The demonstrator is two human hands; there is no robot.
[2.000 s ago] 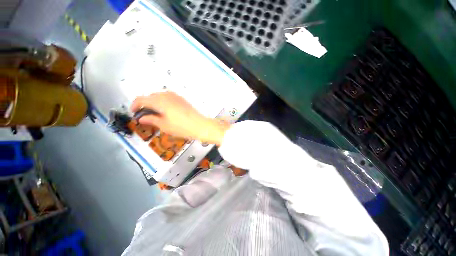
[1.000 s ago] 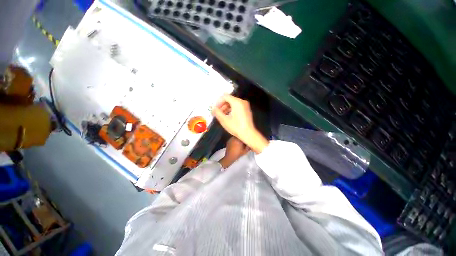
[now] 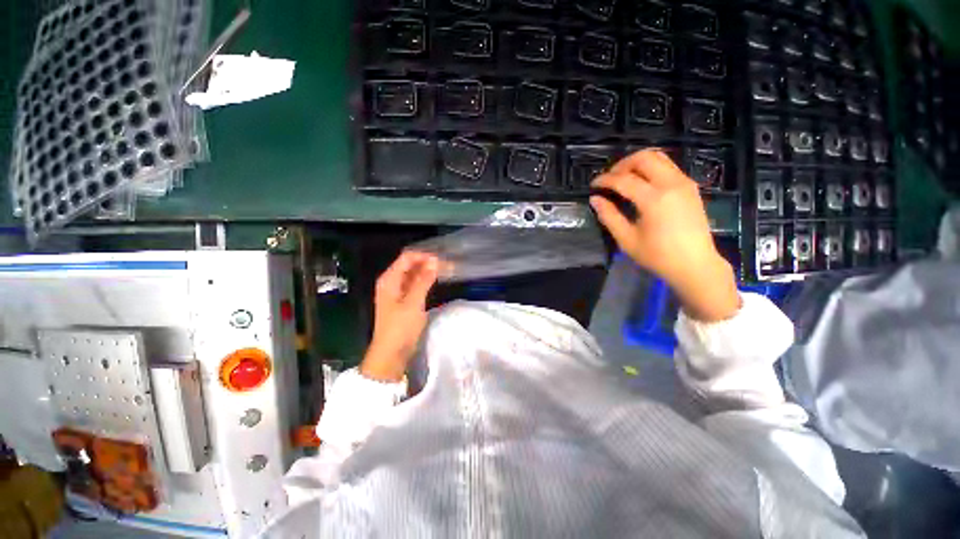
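Observation:
A clear film hangs over the bench's front edge, with a few small dark rings at its top. My left hand pinches the film's left end. My right hand is over the film's right end and the front edge of the black blister tray, thumb and fingers curled. Something dark lies between its fingertips; I cannot tell whether it is held. The tray's pockets hold several black rounded-square housings; the front-left pocket is empty.
At right are a second tray of bright-centred housings and another person's sleeve. At left are clear part trays, a white wipe, and the press machine with its red emergency stop, perforated plate and orange-brown fixture.
The view has turned from the press to the bench. My right hand has left the fixture, passed near the emergency stop, and is now at the tray edge. My left hand has come up to the film.

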